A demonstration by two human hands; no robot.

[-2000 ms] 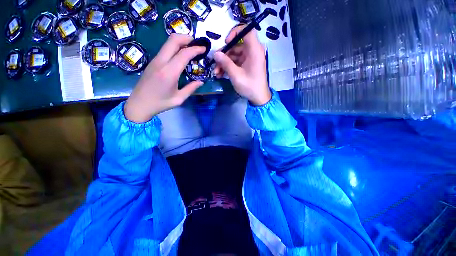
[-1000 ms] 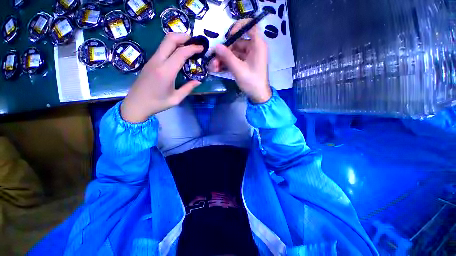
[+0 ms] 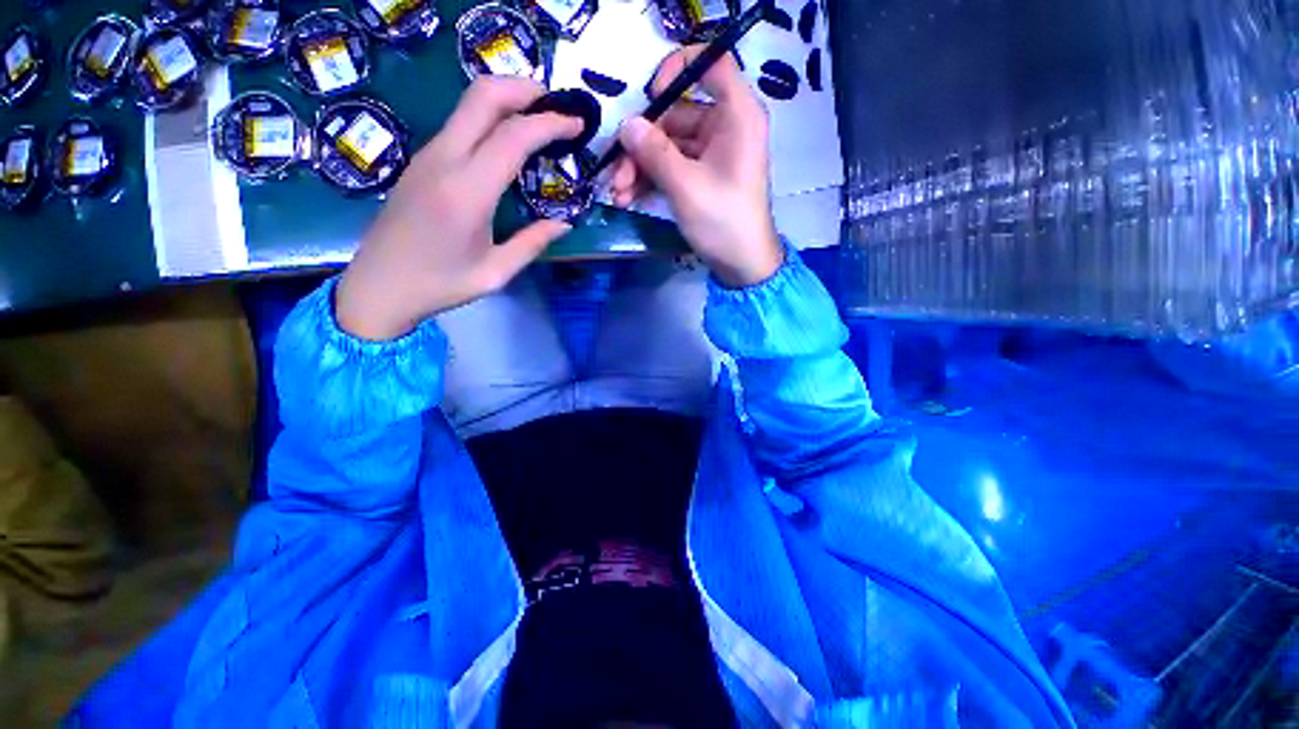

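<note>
My left hand [image 3: 456,214] holds a round unit [image 3: 556,182] at the bench's near edge, thumb below it and fingers above. A black disc [image 3: 573,117] is held in the same fingers, just above the unit. The unit shows a shiny rim and a small yellow-edged part. My right hand [image 3: 701,160] holds black tweezers [image 3: 687,80] like a pen, slanting up to the right. Their tip is at the unit's right side; whether it touches cannot be told. Black adhesive pieces [image 3: 778,80] lie on a white backing sheet [image 3: 801,154] behind my right hand.
Many round units [image 3: 359,140] with yellow-edged rectangles lie on the green bench [image 3: 86,257] at the left and back. A white paper strip [image 3: 200,214] lies among them. A tall stack of clear trays [image 3: 1054,185] stands at the right. Brown cloth [image 3: 128,413] shows at the lower left.
Both hands keep hold of their things and stay close together. The tweezers' upper end has moved slightly up. The bench things appear slightly higher and further left in view.
</note>
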